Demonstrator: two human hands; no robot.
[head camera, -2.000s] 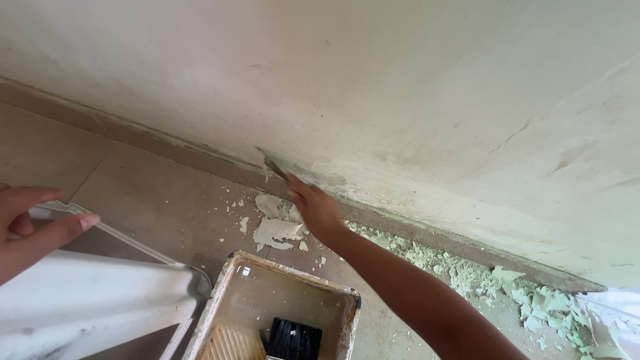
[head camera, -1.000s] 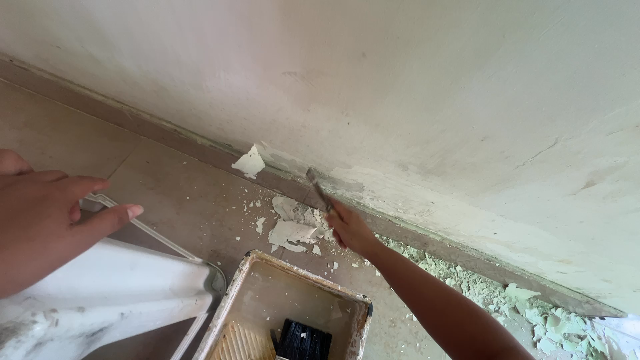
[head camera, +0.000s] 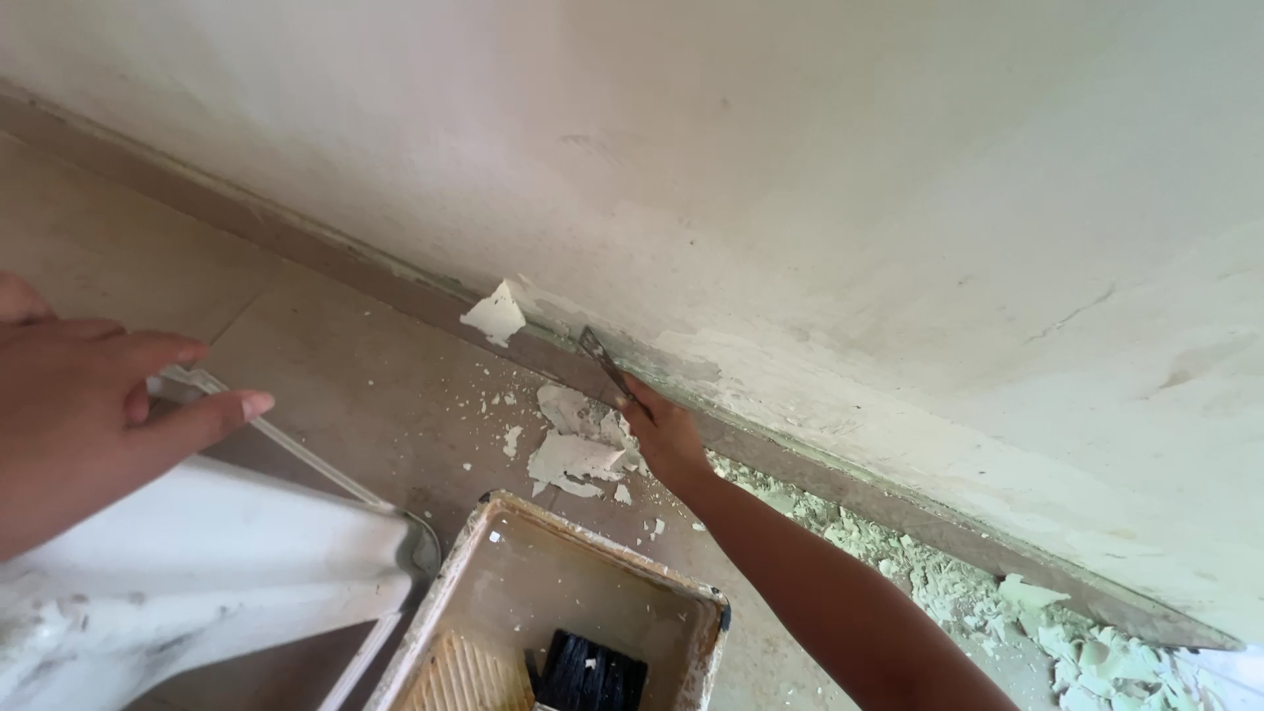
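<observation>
My right hand (head camera: 667, 430) grips a narrow metal scraper (head camera: 604, 360), its blade at the foot of the painted wall (head camera: 790, 197) just above the baseboard. Left of the blade, a loose flake of paint (head camera: 496, 314) hangs over the baseboard (head camera: 385, 291). Larger peeled paint pieces (head camera: 581, 449) lie on the floor below my right hand. At the left edge, my left hand (head camera: 89, 415) is held above a white plastic piece of furniture, its fingers apart and nothing seen in them.
A paint tray (head camera: 583, 553) with liquid and a black-bristled brush (head camera: 592, 671) stands at the bottom centre. The white plastic furniture (head camera: 227, 553), possibly a stool, is at lower left. Paint chips (head camera: 948, 583) line the baseboard at right on the tiled floor (head camera: 336, 365).
Since the oldest frame, a paint flake has come loose from the wall's foot and hangs over the baseboard. My right hand has moved right along the wall with the scraper.
</observation>
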